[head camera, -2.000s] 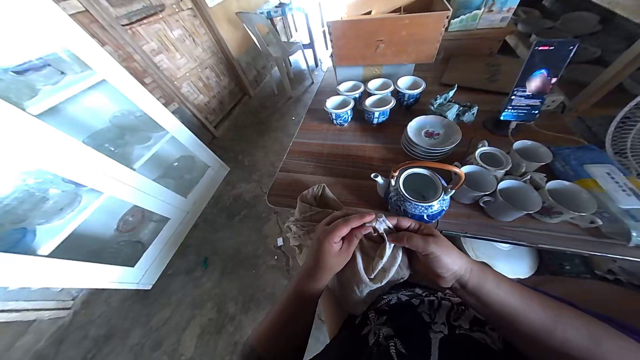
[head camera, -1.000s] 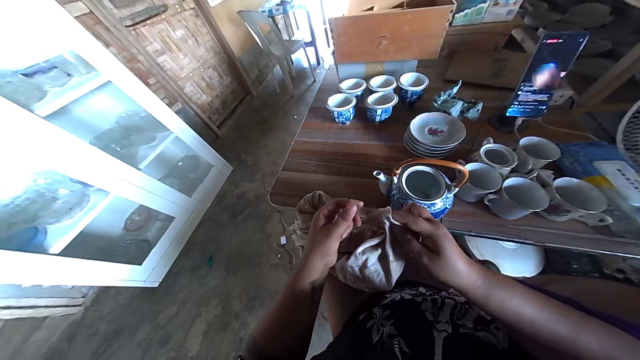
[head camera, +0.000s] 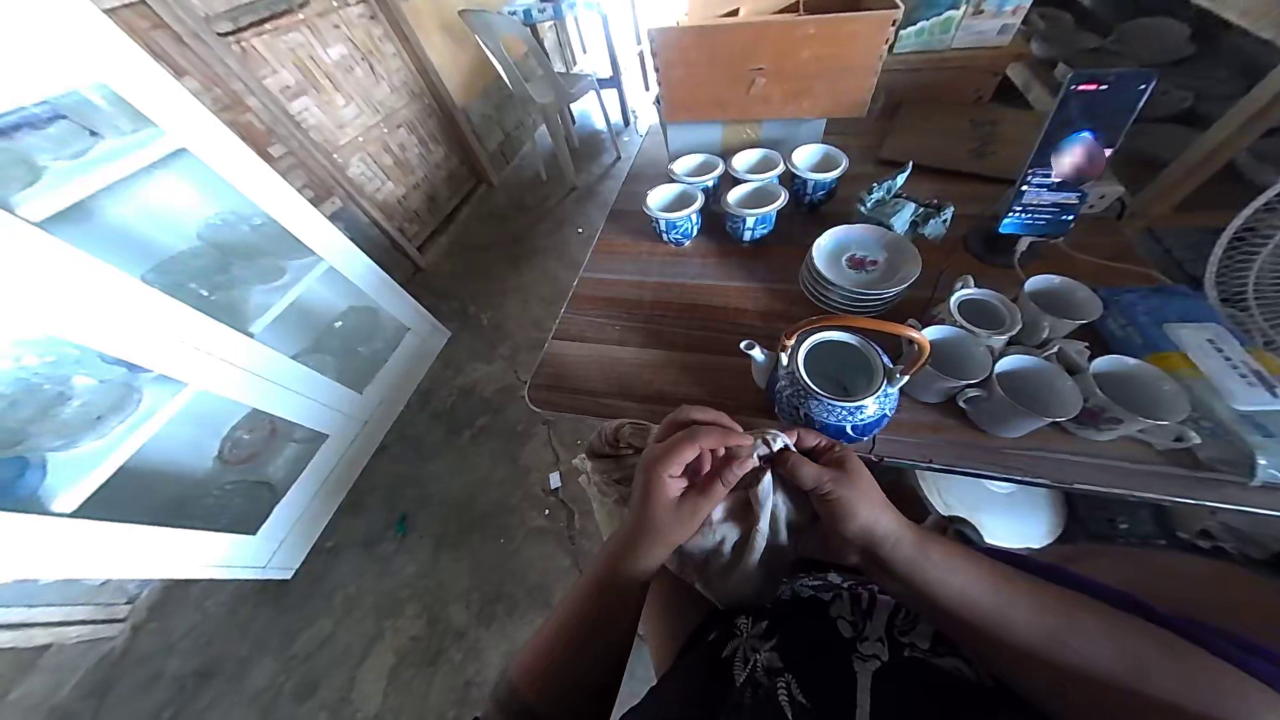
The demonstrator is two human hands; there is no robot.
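Just in front of the table edge, my left hand (head camera: 690, 480) and my right hand (head camera: 830, 485) pinch a light, stained cloth (head camera: 745, 535) between their fingertips. A small pale piece shows at the fingertips; what it is cannot be told. The cloth hangs down over my lap. Right beyond my hands stands a blue-and-white teapot (head camera: 835, 405) without a lid, its cane handle raised and its spout to the left. Behind it is a stack of white floral saucers (head camera: 865, 262). Several blue-and-white cups (head camera: 755, 208) stand farther back. White mugs (head camera: 1020, 395) are grouped to the right.
A wooden box (head camera: 765, 75) stands at the back of the wooden table (head camera: 640, 350). A lit phone on a stand (head camera: 1075, 150), crumpled paper (head camera: 905, 205) and a fan (head camera: 1250, 260) are at the right. A white glass-fronted cabinet (head camera: 370, 400) stands left; a plastic chair (head camera: 540, 85) is behind.
My hands have shifted on the cloth, and its bunched part between the fingertips has a different shape. The teapot and cups have not moved.
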